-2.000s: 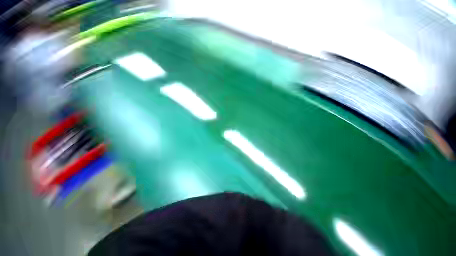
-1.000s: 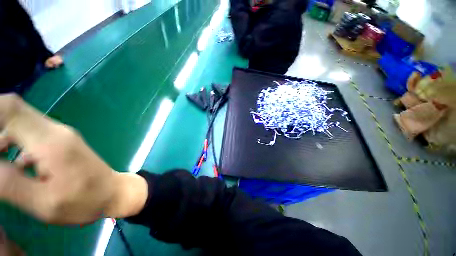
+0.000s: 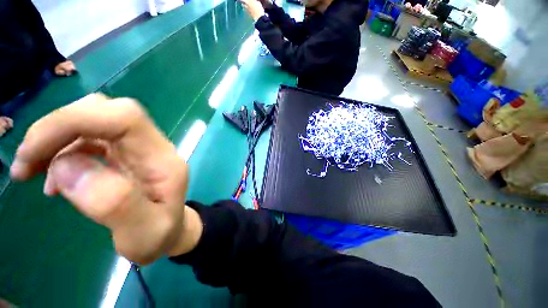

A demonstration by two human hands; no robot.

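Observation:
My right hand (image 3: 129,180) is raised at the left, bare, in a black sleeve. Its fingers are curled with a gap between fingers and thumb, and nothing shows in it. A sliver of skin at the bottom left edge may be my left hand; its state is hidden. A black parts tray (image 3: 360,207) right of my hand holds a tangled pile of silver wire pieces (image 3: 348,135). Black battery clamps (image 3: 255,118) on thin black leads, with red and blue ends, lie on the green worktop between hand and tray.
The green conveyor belt (image 3: 159,90) runs from lower left towards the top. A person in black (image 3: 327,45) is behind the tray, another at the upper left edge. A blue crate (image 3: 342,233) is under the tray. Boxes and bags (image 3: 511,138) stand on the floor at right.
The view has swung from the blurred belt to the tray side. Over the last second my right hand has moved right and its fingers show more clearly. The person behind the tray has raised their hands.

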